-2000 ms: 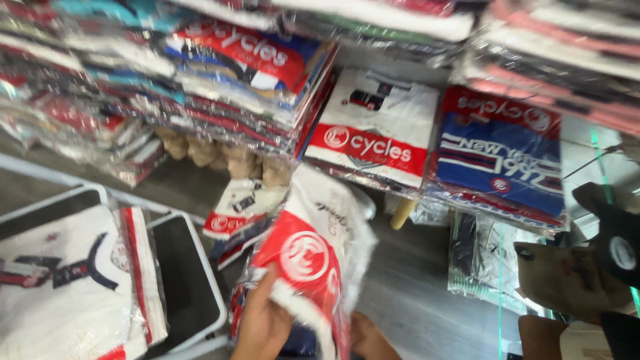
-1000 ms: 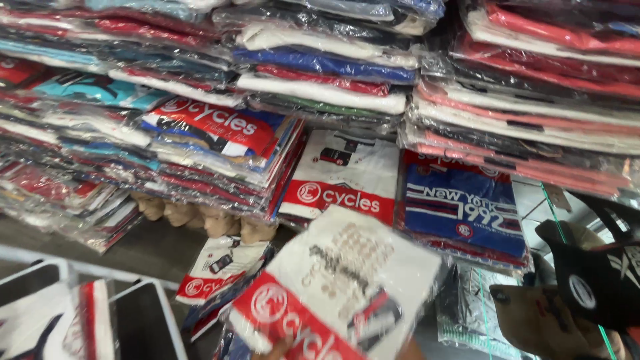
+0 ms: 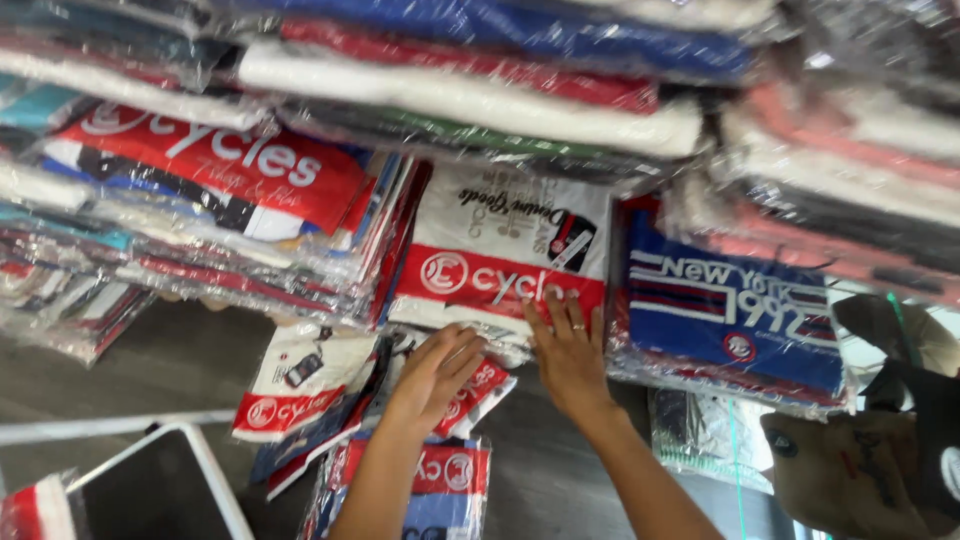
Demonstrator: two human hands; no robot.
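Note:
A white packaged garment with a red band lies on a stack in the middle of the shelf. My right hand rests on its red band, fingers spread. My left hand is at the front edge of the same stack, fingers bent; whether they pinch the plastic cannot be told. Beside it on the right is a blue packaged garment with white print. Below my left hand, partly hidden by it, sits a red-banded package, and left of that a white package with a red band.
Stacks of bagged garments fill the shelf above. A red-banded package tops the left stack. At the lower left stands a white-framed black panel. More packages lie below my left arm. Caps hang at the lower right.
The white package was held up in front of the shelf; now it lies on the middle stack, with my right hand flat on it. Both hands have come up to the stack. The view is closer to the shelf.

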